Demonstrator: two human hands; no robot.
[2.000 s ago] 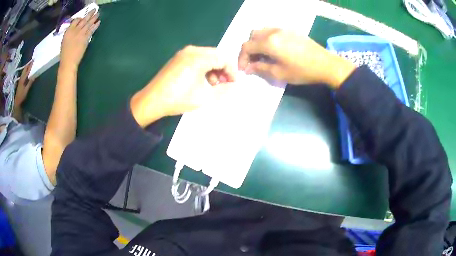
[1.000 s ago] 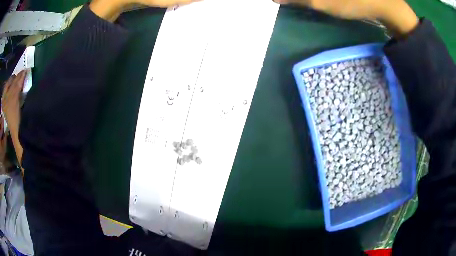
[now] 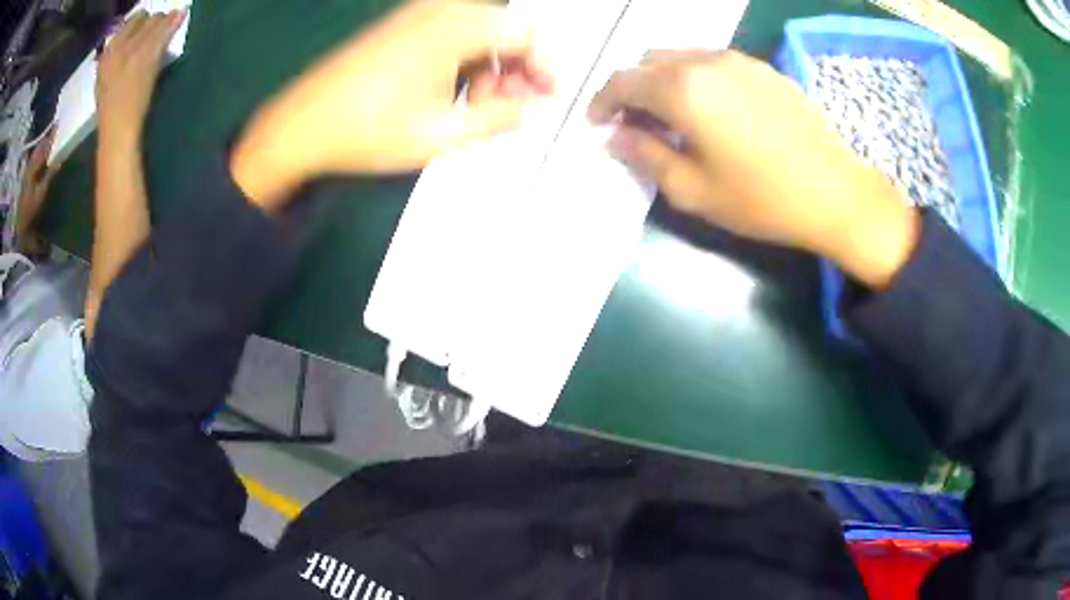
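Note:
Two white power strips (image 3: 516, 270) lie side by side, plain backs up, running from the bench edge away from me. White cord loops (image 3: 428, 404) hang from their near ends. My left hand (image 3: 387, 100) is over the left strip, fingertips curled together; what they hold, if anything, cannot be told. My right hand (image 3: 751, 147) is over the right strip, fingers bent down near its surface, blurred; its fingertips are partly hidden. The blue parts tray (image 3: 980, 152) with small grey pellets (image 3: 880, 117) lies right of the strips, partly behind my right forearm.
A person's arm (image 3: 123, 152) and hand rest on another white strip (image 3: 76, 111) at the left. The green bench (image 3: 727, 387) curves around me. Blue and red crates (image 3: 909, 551) stand below its edge at right. A pale strip (image 3: 962, 41) borders the bench.
Since one second ago, the view has shifted, bringing both hands from the top edge over the strips' middle. The pellet pile seen on the strips then is not visible now.

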